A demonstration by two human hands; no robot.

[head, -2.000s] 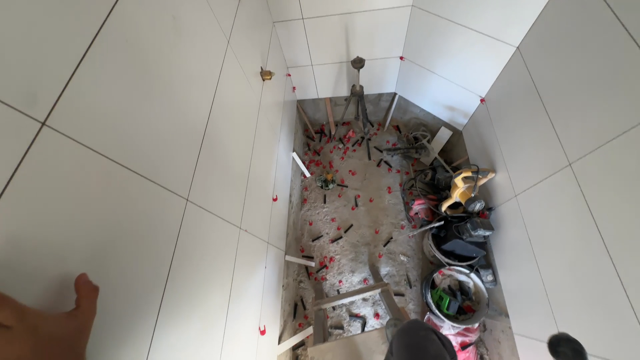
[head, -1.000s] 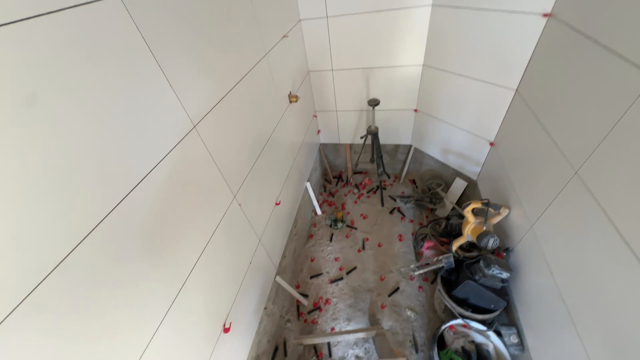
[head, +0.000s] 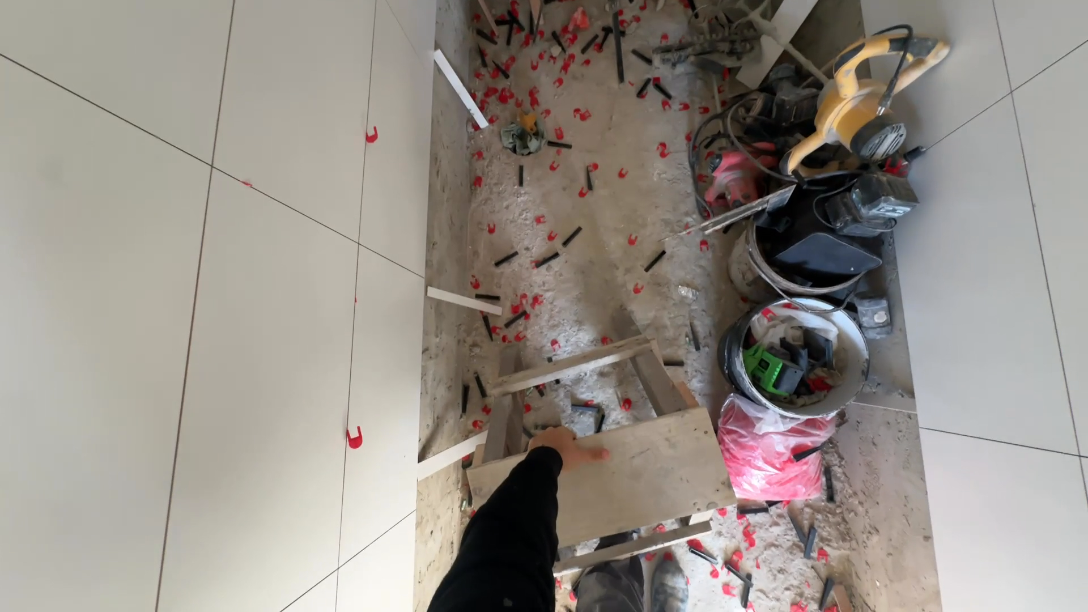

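My left hand [head: 568, 445], at the end of a black sleeve, grips the far edge of the top board of a wooden step stool [head: 646, 476]. The thumb or a finger lies on the board and the other fingers are partly hidden at the edge. Below the board, the stool's lower rail and my shoes [head: 669, 583] show on the dusty floor. My right hand is not in view. On the left rises a wall of large pale tiles [head: 280, 340] with a few red clips in the joints.
Red clips and black strips litter the rough floor [head: 595, 280]. Along the right wall stand a bucket [head: 857, 365] with a green tool, another bucket [head: 748, 268], a yellow power tool [head: 850, 115] and a pink plastic bag [head: 769, 455]. White strips [head: 463, 300] lean at the left wall's foot.
The view has tilted down to the floor. My left hand, near the left wall two seconds ago and out of view one second ago, is now on the stool.
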